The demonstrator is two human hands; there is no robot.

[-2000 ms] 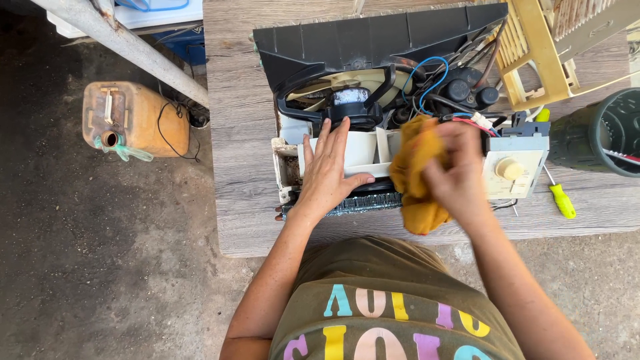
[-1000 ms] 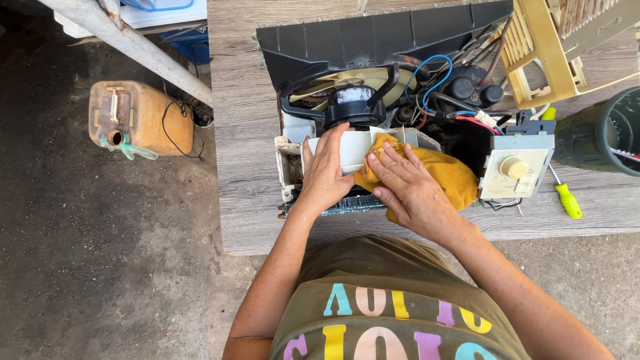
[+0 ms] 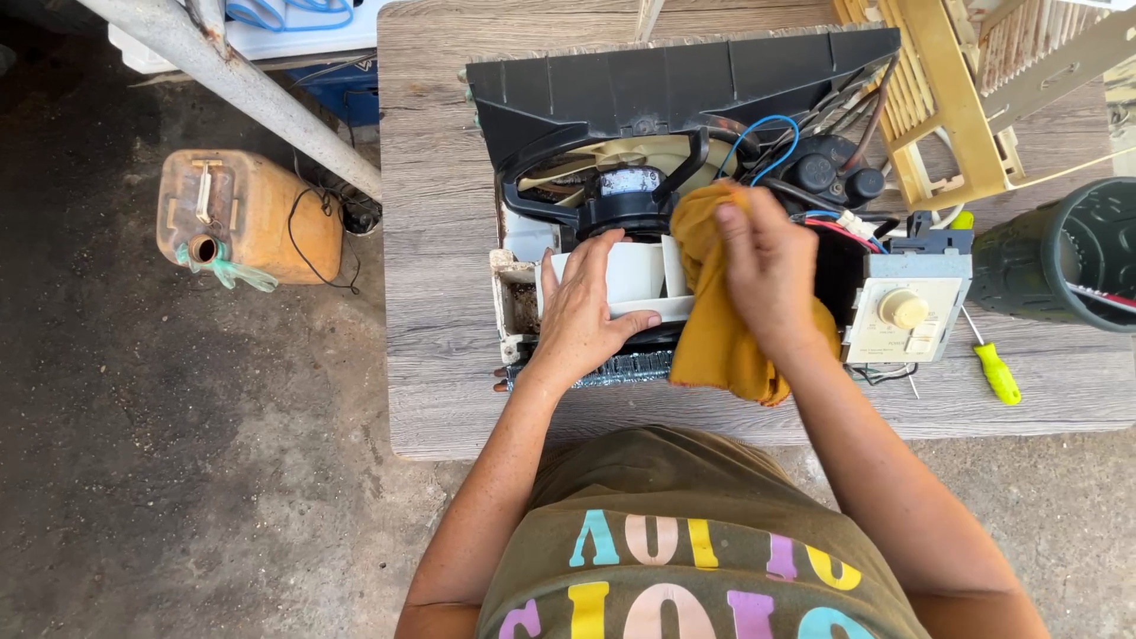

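Note:
An opened window air conditioner lies on a wood-grain table (image 3: 444, 390), its black plastic shroud (image 3: 674, 84) at the back. My left hand (image 3: 581, 306) rests, fingers spread, on a white plastic housing part (image 3: 637, 271) at the unit's near side. A mustard-yellow cloth (image 3: 723, 346) is bunched in my right hand (image 3: 768, 271) and hangs over the housing's right end. Behind my hands sits the fan motor (image 3: 632, 191). The control panel with its knob (image 3: 903, 309) is right of the cloth. Below my left hand, metal coil fins (image 3: 626, 367) show.
A green-handled screwdriver (image 3: 997, 373) and a dark green bucket (image 3: 1056, 257) are on the right. Beige plastic grille parts (image 3: 954, 133) lie at the back right. An orange-stained jerrycan (image 3: 253, 217) stands on the floor at left, near a slanted metal pole (image 3: 257, 89).
The right hand, spread flat on the cloth one second ago, has risen and now grips it bunched. The left hand remains on the white part.

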